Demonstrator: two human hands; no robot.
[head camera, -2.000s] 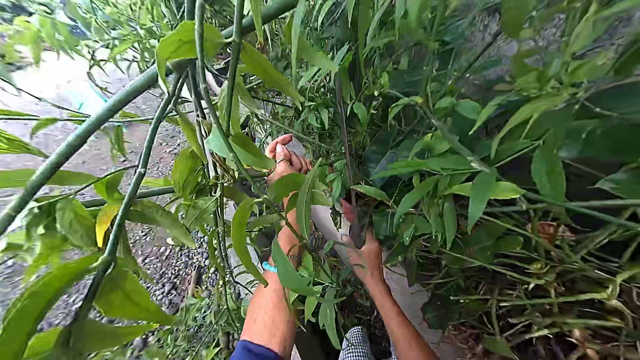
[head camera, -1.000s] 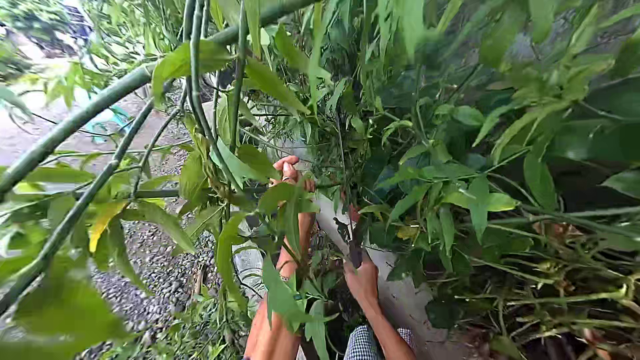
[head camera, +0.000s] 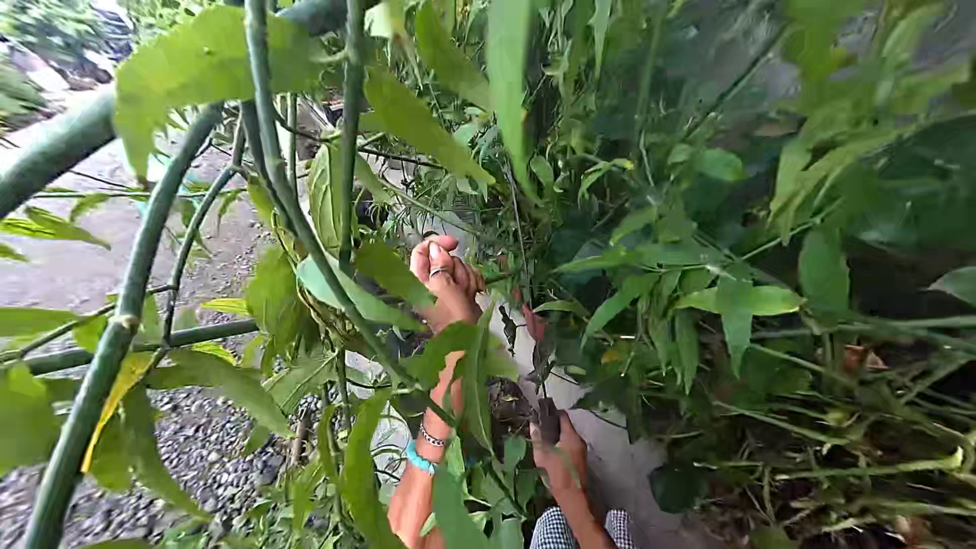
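Observation:
My left hand (head camera: 446, 278), with a ring on one finger, has its fingers curled among leafy stems (head camera: 496, 278) in the middle of the view. Whether a stem lies in its grip is hard to see. A turquoise bracelet (head camera: 421, 457) and a chain bracelet (head camera: 431, 436) circle that wrist. Lower and to the right, my right hand (head camera: 560, 450) is closed around the dark handle (head camera: 547, 419) of a tool. The tool's upper part is mostly lost among leaves, so its kind cannot be told.
Thick green stems (head camera: 126, 320) with broad leaves cross close in front on the left. Gravel (head camera: 206, 446) lies below them. Dense foliage (head camera: 732, 297) fills the right side, with cut or bent stalks (head camera: 862, 465) low down. A pale concrete strip (head camera: 625, 465) runs beneath my hands.
My right hand with the tool handle has moved down, away from my left hand, since two seconds ago. My left hand stays among the stems. The view has shifted somewhat.

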